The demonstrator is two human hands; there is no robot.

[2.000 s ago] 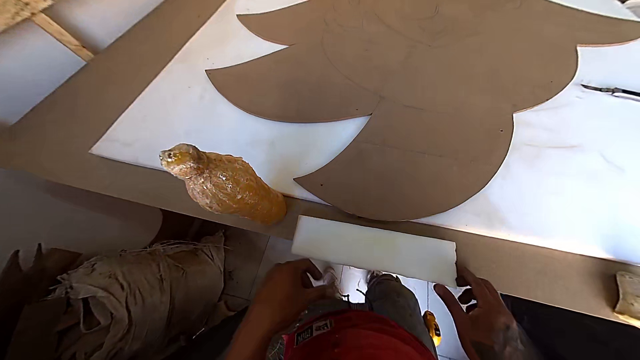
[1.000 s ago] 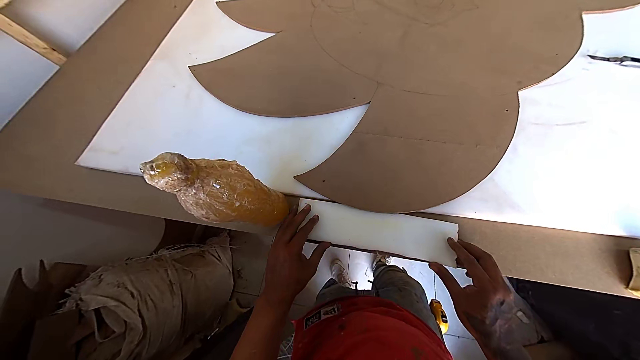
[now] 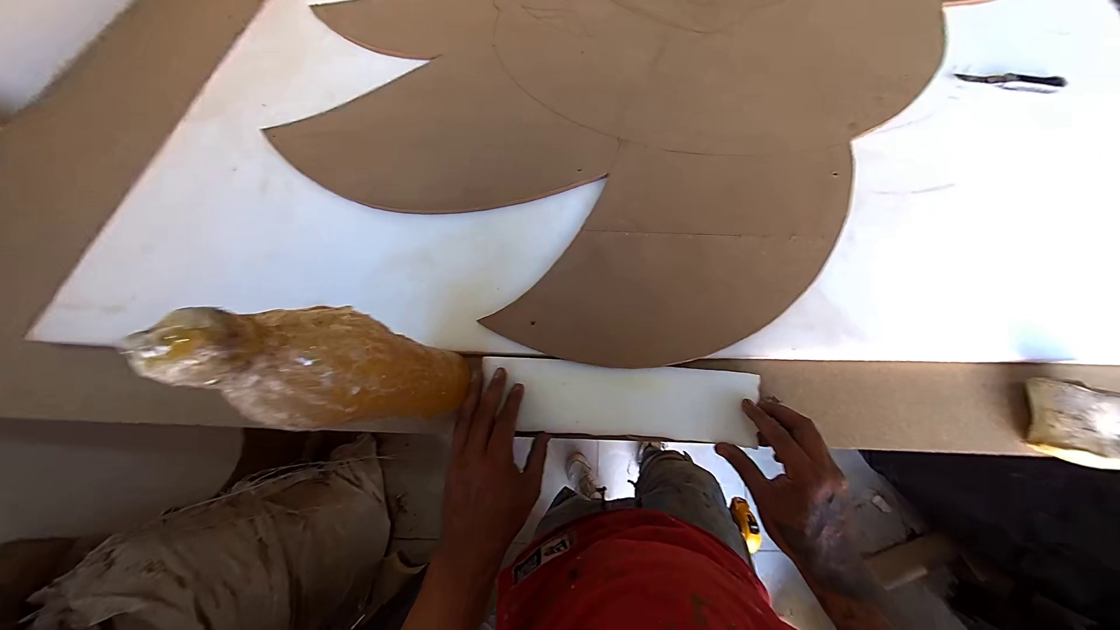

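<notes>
A white rectangular strip of sheet material [image 3: 626, 401] lies along the near edge of the brown board [image 3: 910, 407]. My left hand [image 3: 494, 446] rests its fingers on the strip's left end, thumb below the edge. At the right end, my right hand [image 3: 787, 459] pinches the strip's corner between fingers and thumb. Just beyond the strip is the tip of a brown petal-shaped board cutout [image 3: 682, 280], lying on a large white sheet [image 3: 376, 271]. An amber, plastic-wrapped bottle-like object [image 3: 350, 363] lies left of my left hand.
A slim dark-handled tool [image 3: 1011, 80] lies on the white sheet at upper right. A pale block [image 3: 1072, 416] sits on the board's right edge. Rough sacking [image 3: 254, 542] is piled below left. A yellow tool [image 3: 745, 523] shows beside my leg.
The white strip, which hung partly off the near edge, has moved forward onto the board. My left hand has gone from below the strip onto its left end.
</notes>
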